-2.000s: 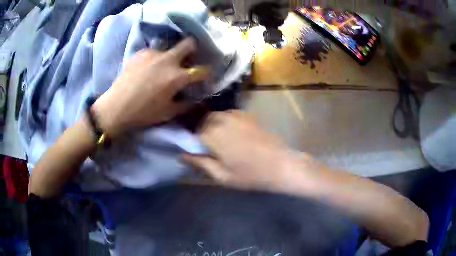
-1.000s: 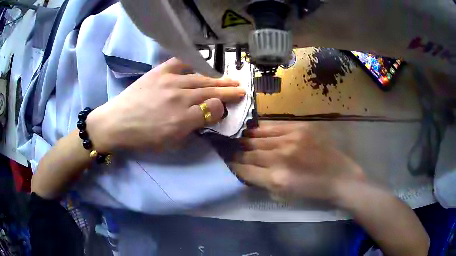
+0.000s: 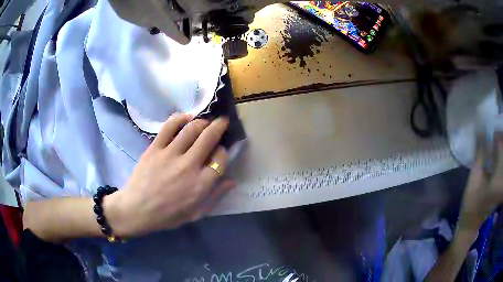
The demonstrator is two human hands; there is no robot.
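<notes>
The light pale-blue garment panel (image 3: 71, 93) lies bunched on the left of the table and reaches under the machine head. A curved, bright white part (image 3: 165, 82) of the cloth has a jagged dark-and-white edge. A dark fabric panel (image 3: 225, 104) lies beside and under that edge. My left hand (image 3: 171, 176), with a ring and a bead bracelet, presses its fingers on the dark panel and the cloth edge. My right hand (image 3: 485, 176) is at the far right, partly cut off and blurred, with its fingers at a white rounded item (image 3: 473, 118); whether it grips it is unclear.
The sewing machine head (image 3: 154, 19) hangs over the cloth at the top. A smartphone (image 3: 361, 25) with a lit screen lies behind the stained bed plate (image 3: 259, 69). Black-handled scissors (image 3: 424, 110) lie right. Ruler marks (image 3: 331, 179) run along the table's curved front edge (image 3: 309, 201).
My right hand has left the cloth and moved to the far right. My left hand has shifted down to the cloth's lower edge. The view has shifted, showing less of the machine head than one second ago.
</notes>
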